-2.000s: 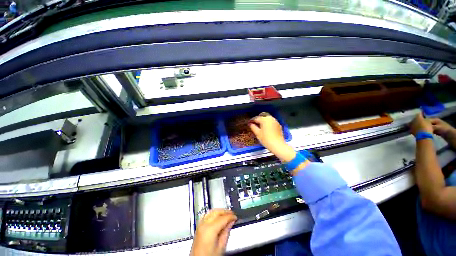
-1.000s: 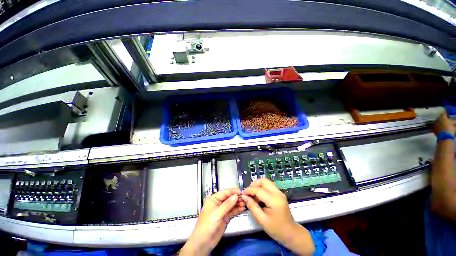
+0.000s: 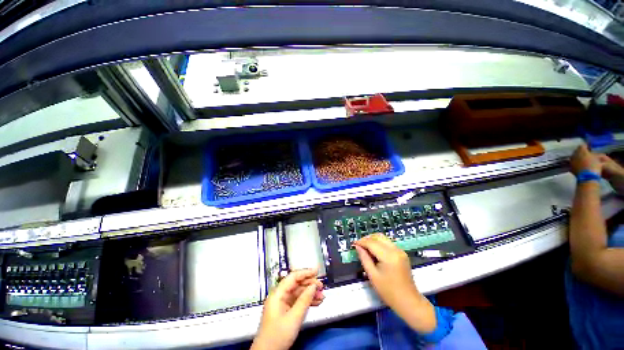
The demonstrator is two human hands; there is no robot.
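Observation:
The green circuit board panel lies in its black carrier on the conveyor in front of me. My right hand is over the panel's left end, thumb and fingertips pinched together at the board; what they hold is too small to make out. My left hand is left of the carrier, above the track's front edge, with thumb and fingers close together; a tiny reddish bit shows at the fingertips. The left blue bin holds dark and silvery leaded parts. The right blue bin holds orange-brown parts.
A second panel and a dark scuffed plate lie at left on the track. Metal cross bars stand left of my carrier. A red box and orange box are behind. Another person's arms are at right.
My right hand went from the right bin to meet my left hand, then moved right onto the panel's left end. My left hand is now apart from it, slightly lower left.

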